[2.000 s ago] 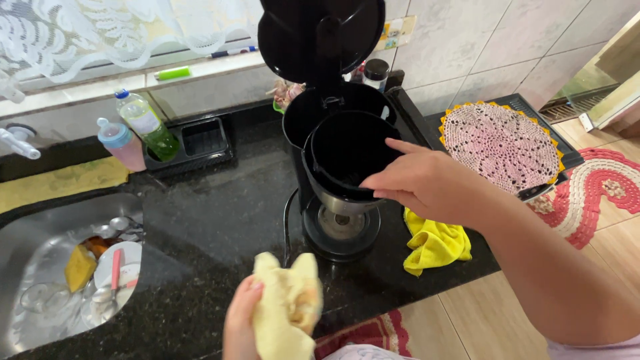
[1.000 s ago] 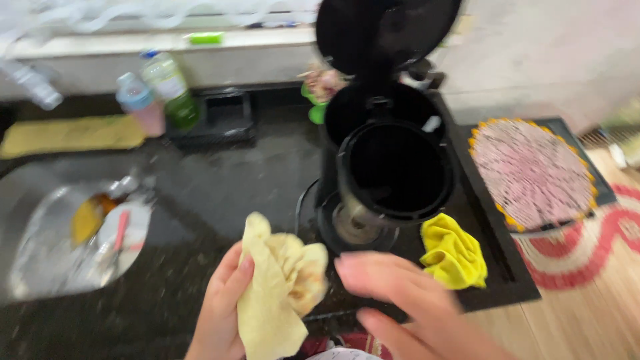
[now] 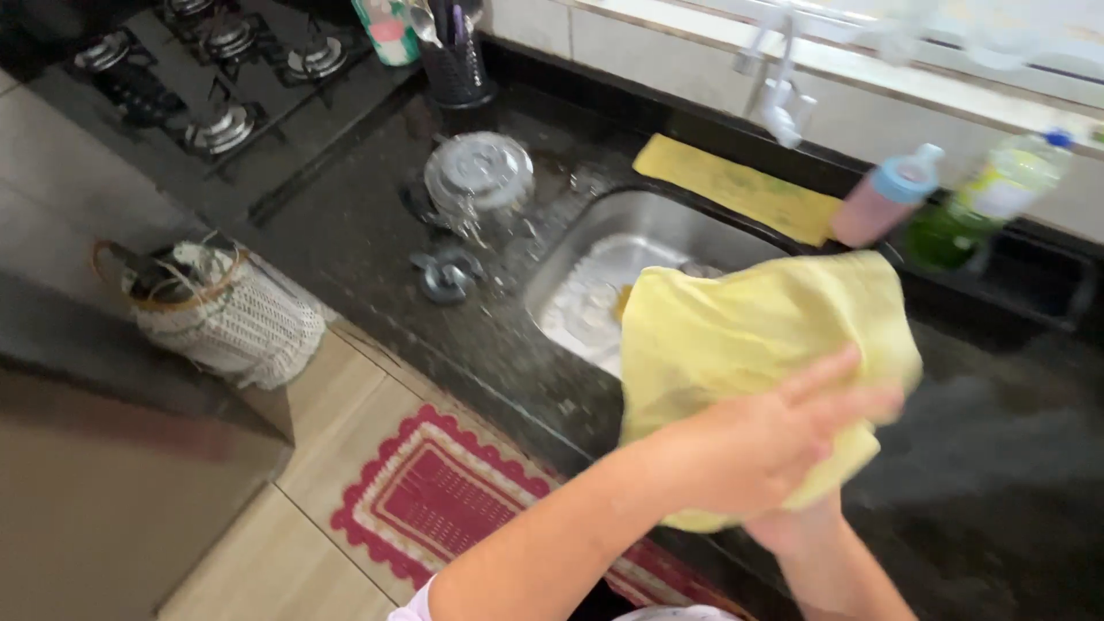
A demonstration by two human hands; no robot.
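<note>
A pale yellow cloth [image 3: 742,336] is spread out in front of the sink, with a greyish stain on it. My left hand [image 3: 793,431] reaches in from the lower left and lies over the cloth, its fingers blurred. From the lower right, my right hand [image 3: 798,522] comes up beneath the cloth, which hides most of its fingers. Behind the cloth, the steel sink [image 3: 561,280] holds dishes and is partly covered. Just left of the sink, a glass carafe [image 3: 479,177] with a dark handle stands on the counter.
A yellow mat [image 3: 742,185] lies behind the sink, near the faucet [image 3: 776,95]. At right stand a baby bottle [image 3: 884,198] and a green-liquid bottle [image 3: 987,198]. A gas stove [image 3: 216,86], utensil holder [image 3: 457,69] and woven basket [image 3: 233,319] are at left; a red-and-white rug [image 3: 457,492] lies below.
The view has swung left, and the coffee maker is out of sight. The cloth, bunched in my left hand before, is now spread out. My right hand has come to the cloth.
</note>
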